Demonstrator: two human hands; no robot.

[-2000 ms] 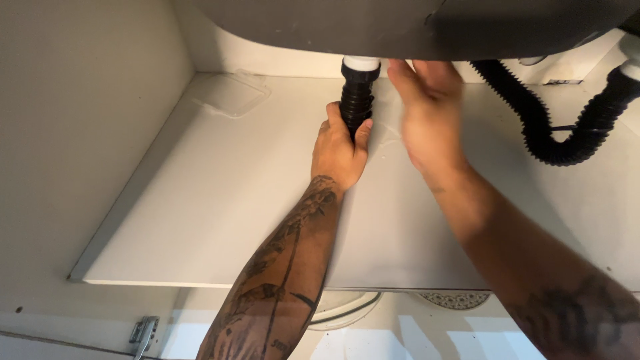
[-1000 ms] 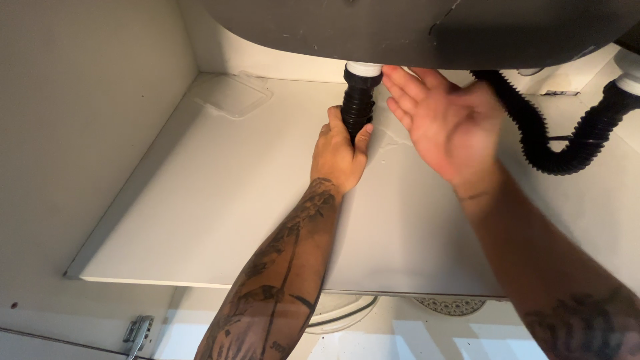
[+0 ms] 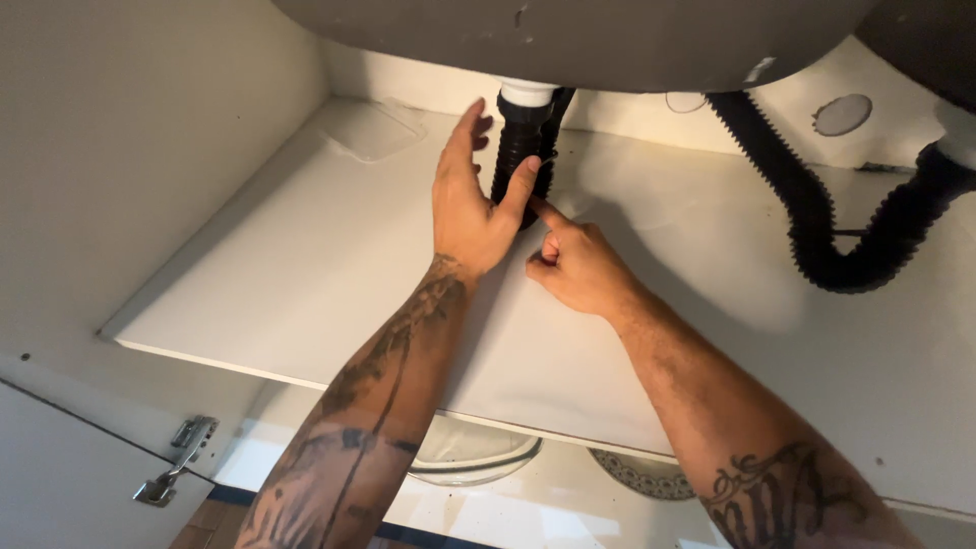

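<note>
A black corrugated drain hose (image 3: 518,145) hangs from a white plastic fitting (image 3: 528,92) beneath the dark sink basin (image 3: 579,38). My left hand (image 3: 476,198) is at the hose's left side, fingers spread and raised, thumb across its front; it is not wrapped around the hose. From the lower right, my right hand (image 3: 583,259) points its index finger at the hose's lower bend, its other fingers curled and holding nothing. Whether that fingertip touches the hose cannot be told. My left thumb and hand partly hide the hose.
Another black corrugated hose (image 3: 846,267) forms a U at the right. Both hoses are over a white cabinet shelf (image 3: 267,290). Below it are a glass dish (image 3: 473,457) and a patterned plate (image 3: 648,476). A metal hinge (image 3: 179,457) is at lower left. The back panel has a round hole cover (image 3: 842,115).
My left hand has released the hose and spread its fingers beside it. My right hand has moved down from near the white fitting to the hose's lower bend, index finger extended.
</note>
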